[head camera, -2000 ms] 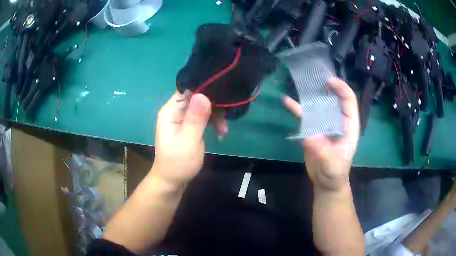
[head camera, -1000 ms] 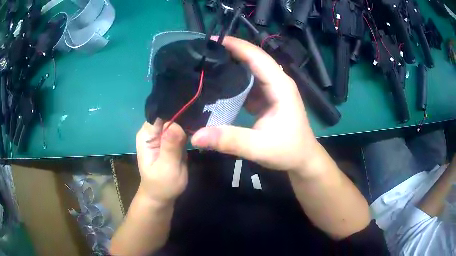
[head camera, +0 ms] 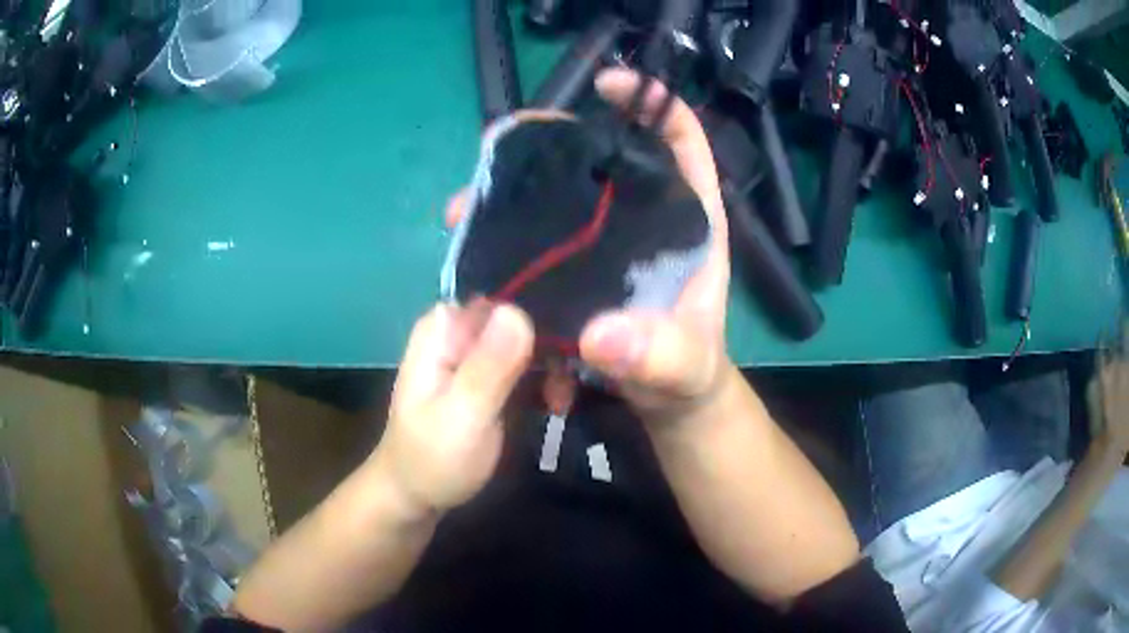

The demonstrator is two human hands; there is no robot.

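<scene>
A black device head (head camera: 557,235) with a red wire (head camera: 563,251) across its face is held between both hands over the bench's front edge. A clear ribbed band (head camera: 666,280) wraps around the head; its pale edge also shows along the head's left side. My left hand (head camera: 456,402) grips the lower left, thumb on the front. My right hand (head camera: 675,352) wraps the right side, thumb at the lower rim and fingertips above. The fingers behind the head are partly hidden. The picture is slightly blurred.
Black units with tubes and red wires (head camera: 854,105) heap at the right; more (head camera: 43,186) lie far left. Loose clear bands (head camera: 229,43) lie at the upper left of the green bench (head camera: 248,247). A box (head camera: 217,495) of bands stands below left. Another person's arm (head camera: 1077,507) is at the lower right.
The band went from my right hand, apart from the head, to around the head. Since one second ago, the held head has moved right and my left fingers reach behind its left side.
</scene>
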